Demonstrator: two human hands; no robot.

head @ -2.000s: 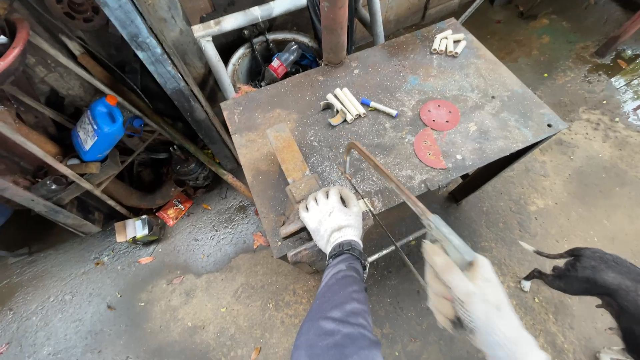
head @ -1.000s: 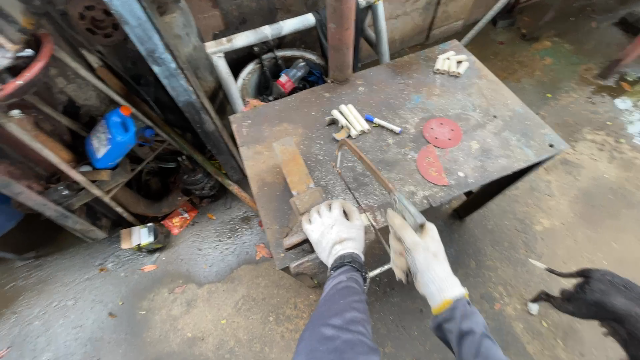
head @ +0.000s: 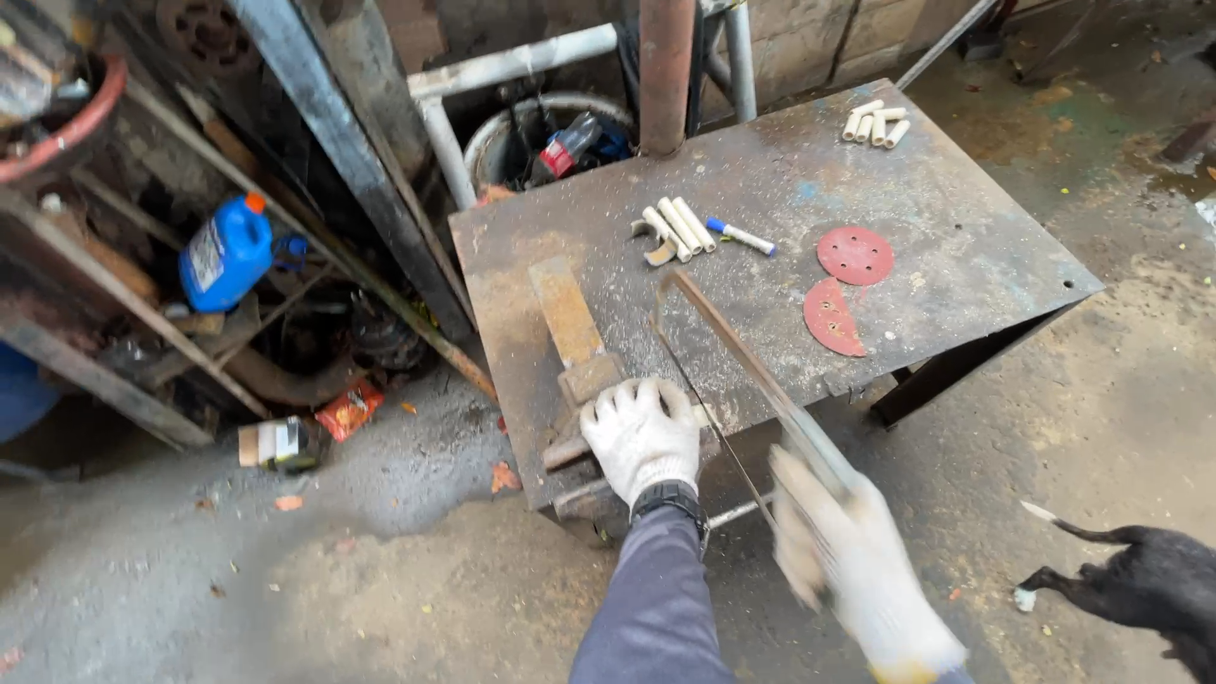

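My left hand (head: 646, 437), in a white knit glove, rests over the jaws of a rusty bench vise (head: 587, 380) at the table's near left corner. A short end of a pale tube (head: 701, 415) shows beside its fingers; what the fingers close on is mostly hidden. My right hand (head: 836, 541), gloved and blurred, grips the handle of a hacksaw (head: 741, 356). The saw's blade passes just right of my left hand, near the tube end. Farther back on the steel table (head: 978, 247) lie cut white tubes (head: 679, 228), a curved piece (head: 658, 255) and a blue-capped marker (head: 741, 237).
Two red sanding discs (head: 855, 255), one partial, and more short tubes (head: 874, 125) lie on the table. A rusty post (head: 663, 76) stands behind it. Leaning metal bars and a blue jug (head: 226, 252) are at left. A black dog (head: 1140, 579) is on the floor at right.
My right hand with the hacksaw moves forward, then back toward me. My left hand stays at the vise.
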